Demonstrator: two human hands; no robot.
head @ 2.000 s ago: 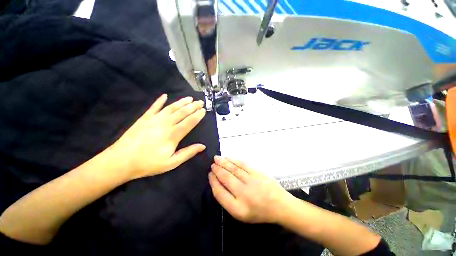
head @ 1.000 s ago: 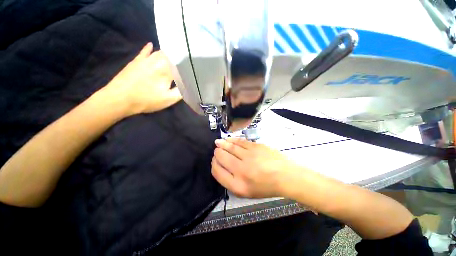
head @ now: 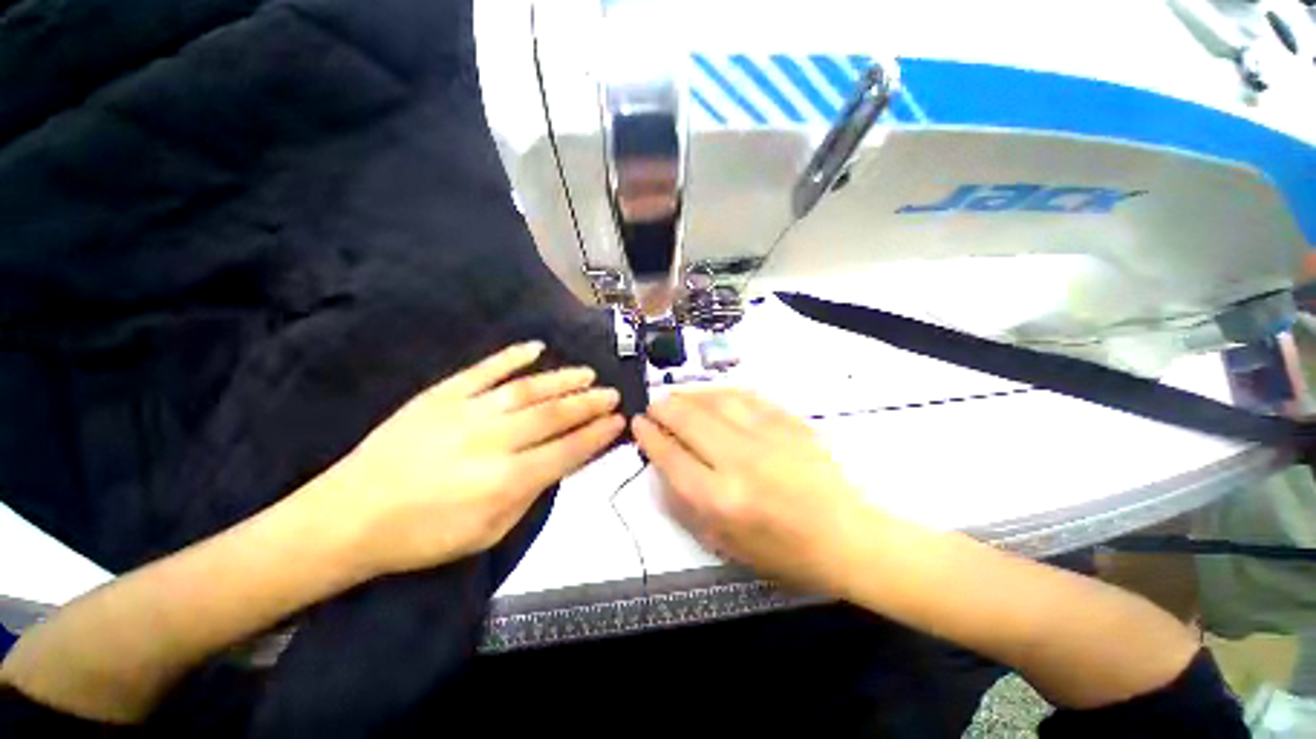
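Observation:
The black quilted garment piece [head: 260, 274] lies left of the sewing machine [head: 808, 159], its right edge running to the presser foot [head: 625, 335]. My left hand [head: 462, 462] lies flat on the cloth, fingers spread a little, tips near the edge below the foot. My right hand [head: 751, 477] pinches the cloth edge just below the foot, fingertips touching it; its thumb is hidden. A thin dark thread [head: 624, 508] trails from the edge onto the table. The black binding tape [head: 1010, 361] runs from the right toward the foot.
The white table [head: 924, 440] has a ruler-marked front edge [head: 693, 604]. Black cloth hangs over this edge at the lower left. A metal lever [head: 844, 137] sticks out from the machine head. Speckled floor shows at the lower right.
My left hand has moved down from beside the machine head to the cloth edge. The cloth has shifted up, baring table at lower left. My right hand remains near the foot.

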